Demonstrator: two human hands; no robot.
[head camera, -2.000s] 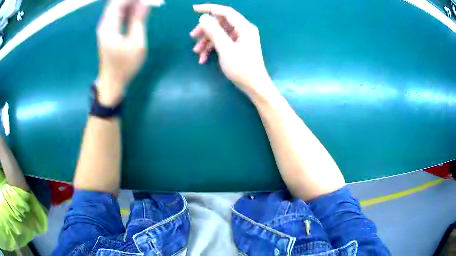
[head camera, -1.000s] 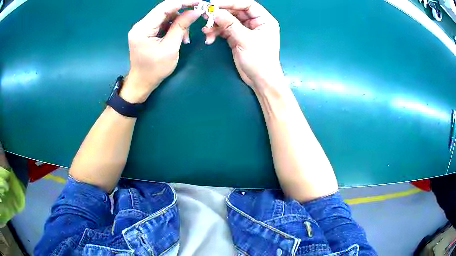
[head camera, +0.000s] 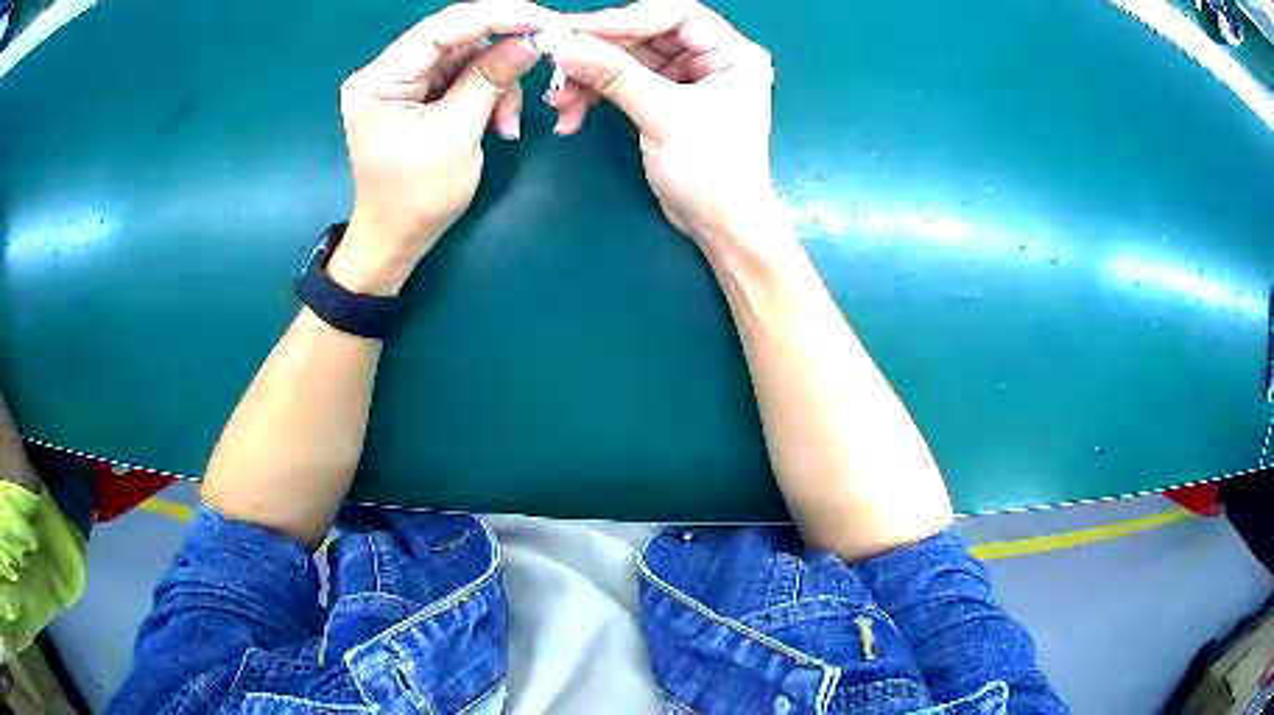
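A tiny white wireless earbud (head camera: 558, 78) shows between the fingertips at the top middle of the head view, mostly hidden by the fingers. My left hand (head camera: 426, 133) pinches at it from the left, thumb and index finger together. My right hand (head camera: 699, 119) holds it from the right with thumb and index finger. The fingertips of both hands meet, above the green work surface (head camera: 587, 363). No yellow part can be made out now.
A white rail (head camera: 1213, 56) curves across the upper right corner, with small white items (head camera: 1224, 20) beyond it. A person's yellow-green sleeve (head camera: 35, 566) is at the lower left. A dark shape stands at the right edge. The surface's near edge runs before my lap.
Two seconds ago my hands were apart, the left one at the top with something white. They came together at the earbud. Since one second ago the yellow spot has gone from view.
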